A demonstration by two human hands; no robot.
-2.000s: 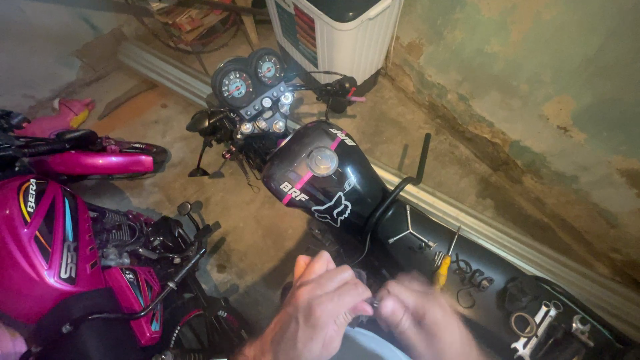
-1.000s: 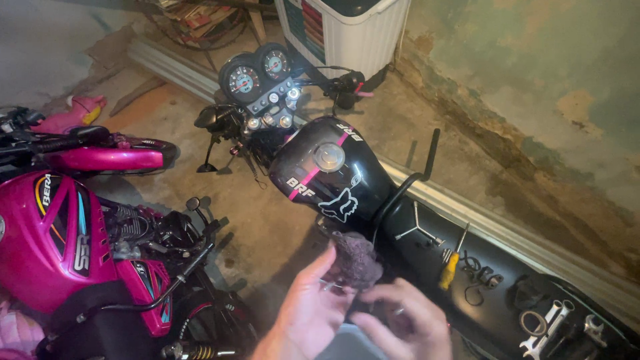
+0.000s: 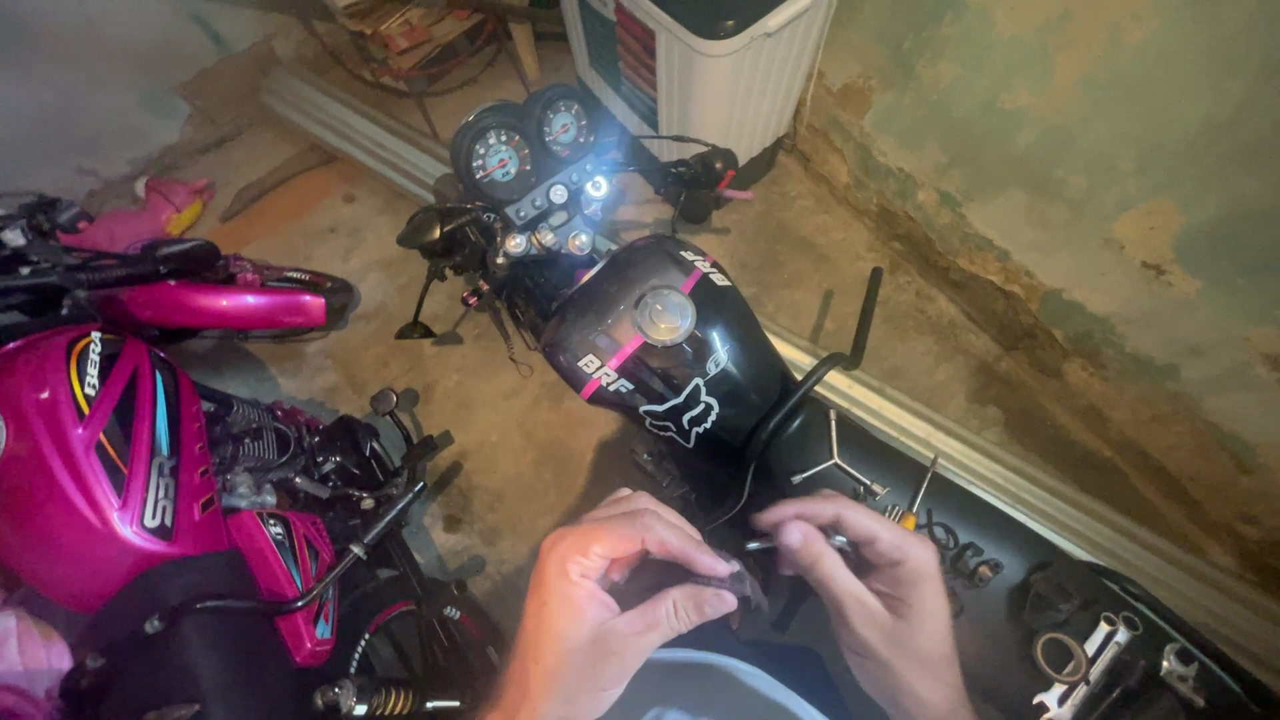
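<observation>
My left hand pinches a dark cloth between thumb and fingers, low in the middle of the view. Just right of it, my right hand holds a small shiny metal part between thumb and fingers; its exact kind cannot be told. Below both hands is the rim of a light grey container. Behind my right hand, a Y-shaped socket wrench, a screwdriver with a yellow handle and several wrenches lie on the black motorcycle seat.
A black motorcycle fuel tank stands ahead, with a bent black bar across its rear. A pink motorcycle is at the left. Beyond the handlebar stands a white plastic tub. Metal channels run along the wall side.
The dark cloth, bunched up above my left hand one second ago, is now low between my fingers. My right hand has moved up and right, with the metal part showing.
</observation>
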